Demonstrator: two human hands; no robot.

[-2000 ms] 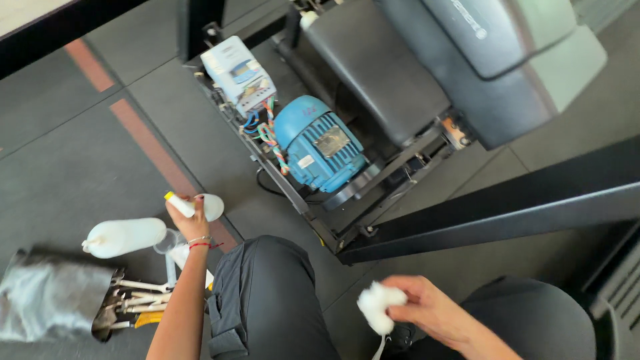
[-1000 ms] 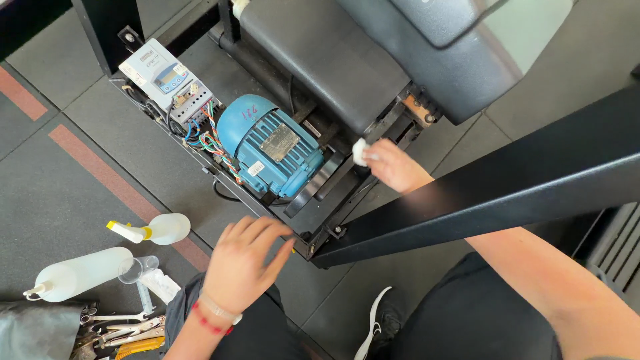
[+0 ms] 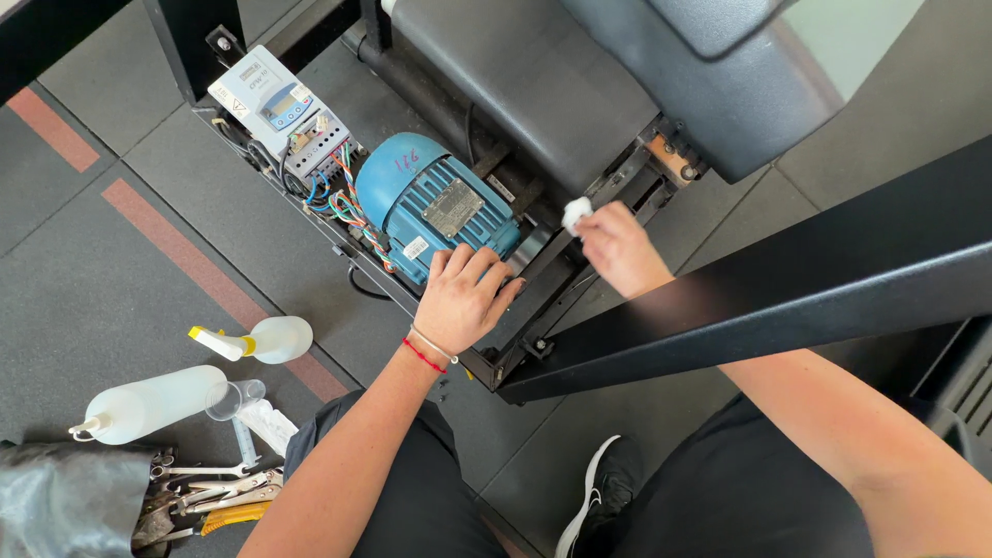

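Note:
My left hand (image 3: 466, 298) rests on the lower end of a blue electric motor (image 3: 438, 205), its fingers spread over the housing and nothing held. My right hand (image 3: 620, 244) pinches a wad of white cloth or cotton (image 3: 576, 215) beside the metal frame, near the corner of a black treadmill belt (image 3: 535, 85). Between the hands is a shiny metal wheel or pulley (image 3: 530, 248) at the motor's end. Colored wires run from the motor to a grey frequency inverter (image 3: 280, 112). My right forearm passes beneath a black beam (image 3: 744, 283), which hides part of it.
A spray bottle (image 3: 283, 339), a larger white bottle (image 3: 159, 403), a clear plastic cup (image 3: 225, 399) and a syringe (image 3: 245, 442) lie or stand at left. Wrenches and pliers (image 3: 225, 492) protrude from a dark tool bag (image 3: 74, 500). A dark plastic cover (image 3: 697, 77) sits at upper right.
My left hand has let go of the spray bottle, which now stands on the floor, and has come onto the motor. My right hand has carried the white wad up to the frame.

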